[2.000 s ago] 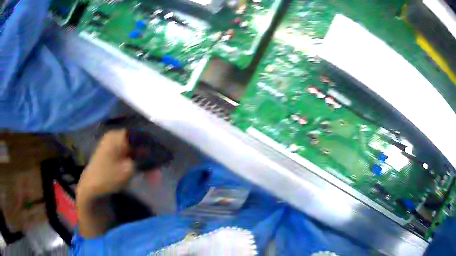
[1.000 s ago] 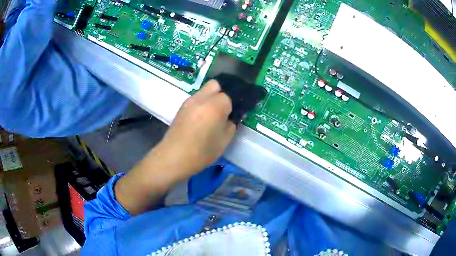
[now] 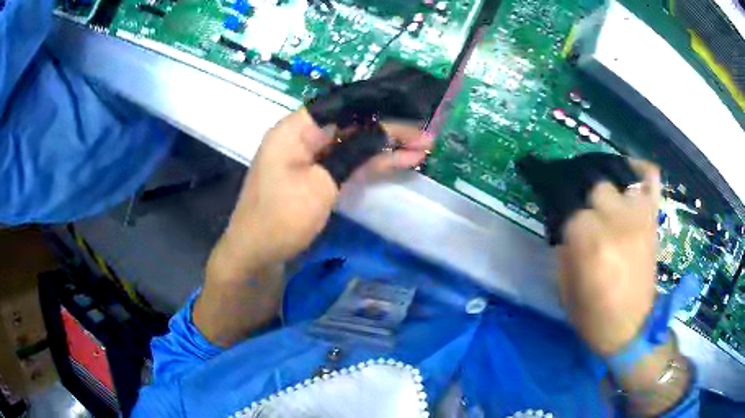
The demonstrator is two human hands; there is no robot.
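Observation:
My left hand (image 3: 327, 155), with black coverings on its fingers, is over the metal front rail and the near board edge. Its fingers are bent with pink fingertips close together; small dark specks show between them, too blurred to tell if it holds something. My right hand (image 3: 604, 229), also with black finger coverings, is over the right green circuit board (image 3: 506, 106). It is blurred and its fingertips are partly hidden, so its grip cannot be told. It wears a blue wrist band and a metal bracelet. A second green board (image 3: 184, 24) lies to the left.
The silver front rail (image 3: 196, 114) runs diagonally before the boards. A long white heatsink (image 3: 645, 65) lies on the right board. Another person's blue sleeve (image 3: 73, 139) is at the left. A red and black crate (image 3: 86, 347) stands on the floor.
My left hand came up from below the rail to the gap between boards, and its fingers now point right. My right hand has come into view over the right board.

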